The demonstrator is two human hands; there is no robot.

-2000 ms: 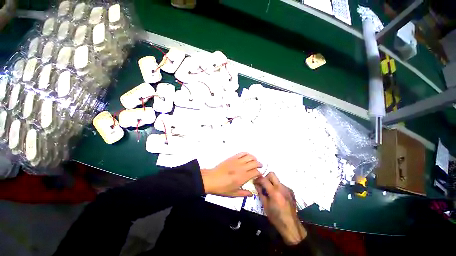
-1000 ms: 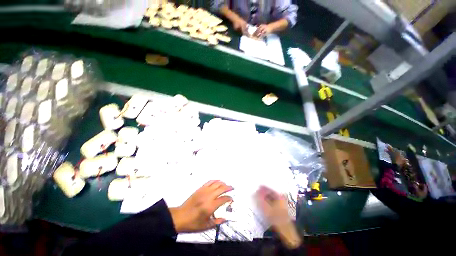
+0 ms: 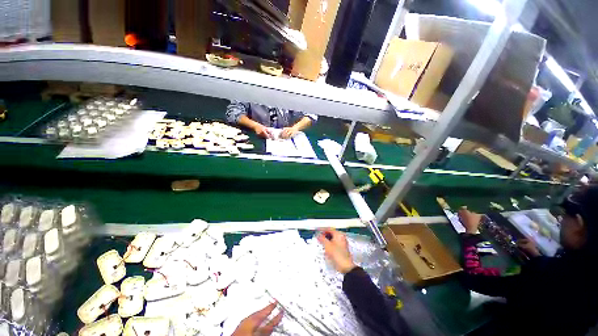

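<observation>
White sheets (image 3: 308, 283), washed out, lie in front of me. Cream oblong units (image 3: 111, 266) with thin red wires are piled at their left and partly over them. My left hand (image 3: 258, 321) is at the bottom edge, partly cut off, over the sheets; whether it holds anything is hidden. My right hand (image 3: 336, 251) is stretched forward over the far edge of the sheets, near the belt rail. A small dark spot shows at its fingertips; I cannot tell what it is.
Clear trays (image 3: 34, 269) stand far left. Single units (image 3: 321, 196) lie on the green belt (image 3: 249, 203). A clear bag, yellow item (image 3: 393, 295) and open cardboard box (image 3: 419, 252) are right. A grey frame (image 3: 452, 111) crosses above. Another person (image 3: 544, 282) works at right, one opposite.
The view has lifted towards the belt and the far side. My right hand has moved forward, away from my left hand. The unit seen at my left hand before no longer shows.
</observation>
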